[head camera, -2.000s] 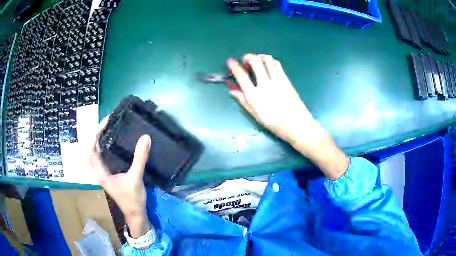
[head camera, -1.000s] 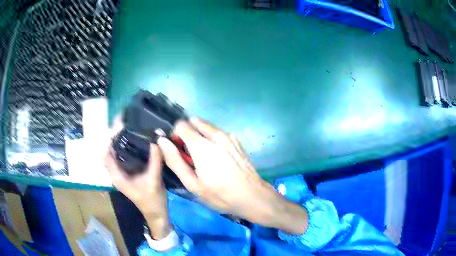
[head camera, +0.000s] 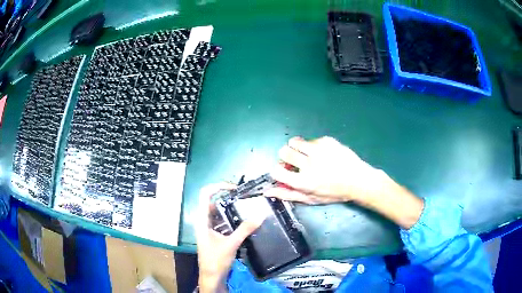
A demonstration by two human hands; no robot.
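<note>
My left hand is closed around a black plastic housing, which is tilted near the front edge of the bench. Its ribbed, slotted end faces up. My right hand is closed on red-handled cutters, mostly hidden by my fingers. The cutter jaws are at the housing's upper end; whether they touch it cannot be told.
Sheets of small black parts lie on the left of the green bench. A black housing frame stands beside the blue parts bin at the back right. A brown cardboard box is below the bench.
My right hand first brought the red-handled cutters to the housing, and they are now at its upper end. The view has shifted, showing more of the sheets, the frame and the bin.
</note>
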